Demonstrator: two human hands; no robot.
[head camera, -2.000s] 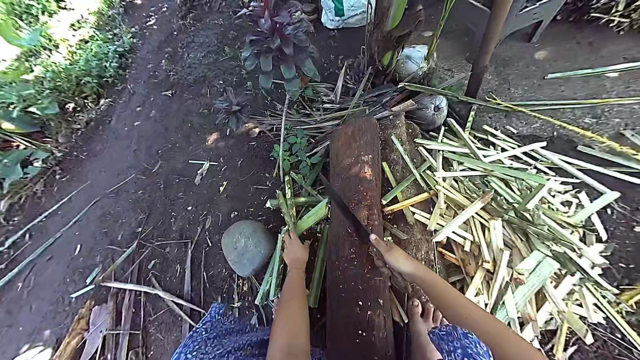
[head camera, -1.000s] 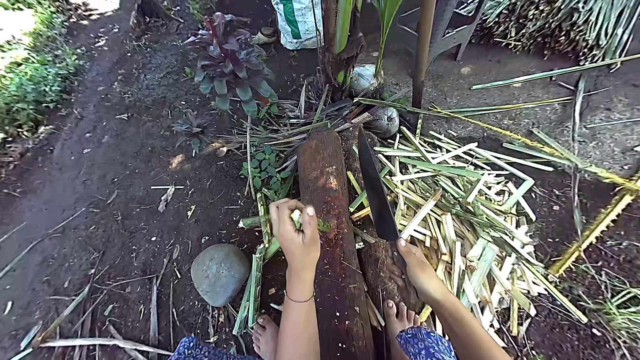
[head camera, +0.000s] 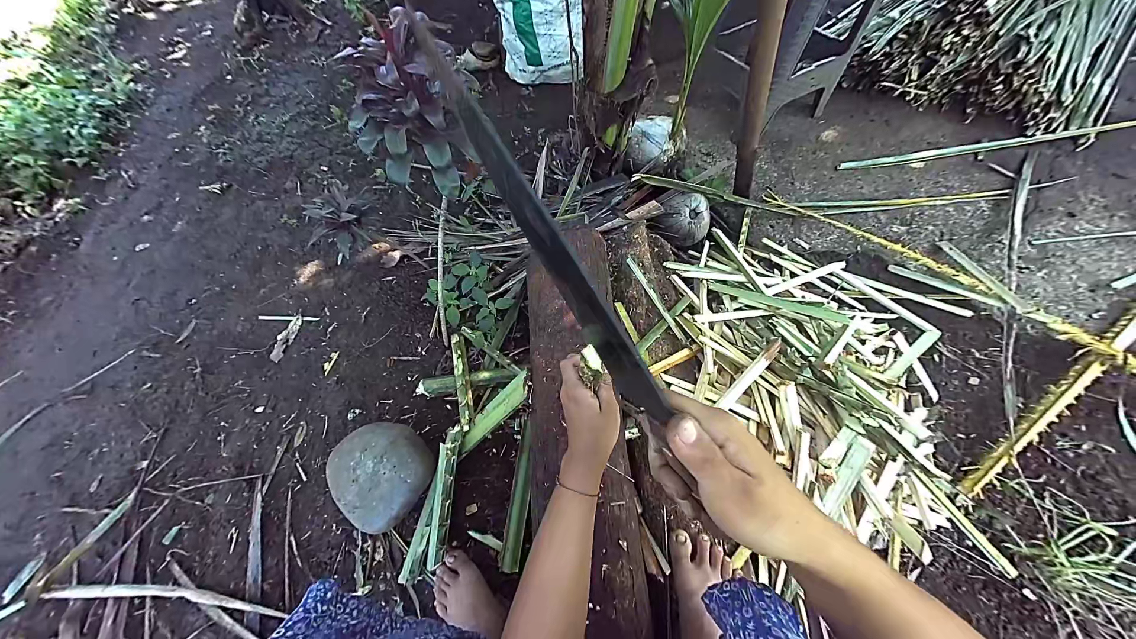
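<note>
My right hand (head camera: 723, 470) grips the handle of a long, dark-bladed machete (head camera: 568, 257), raised and slanting up to the left above the log. Its blade passes just beside my left hand (head camera: 590, 408), whose fingers are closed around a short green stalk piece (head camera: 589, 359) over the dark wooden log (head camera: 568, 293). The lower end of the stalk is hidden in my fingers. More cut green stalks (head camera: 497, 410) lie on the ground left of the log. Right of it spreads a pile of pale split strips (head camera: 825, 355).
A rounded stone (head camera: 380, 477) sits left of the stalks. My bare feet (head camera: 466, 590) flank the log. Coconuts (head camera: 682, 219) lie beyond it, near a wooden post (head camera: 761, 98) and a white sack (head camera: 541, 40). A thorny yellow stem (head camera: 1047, 417) lies at the right.
The machete has come up and swung left across the log, with my right hand nearer my left. Two seconds ago my left hand was at the stalks left of the log.
</note>
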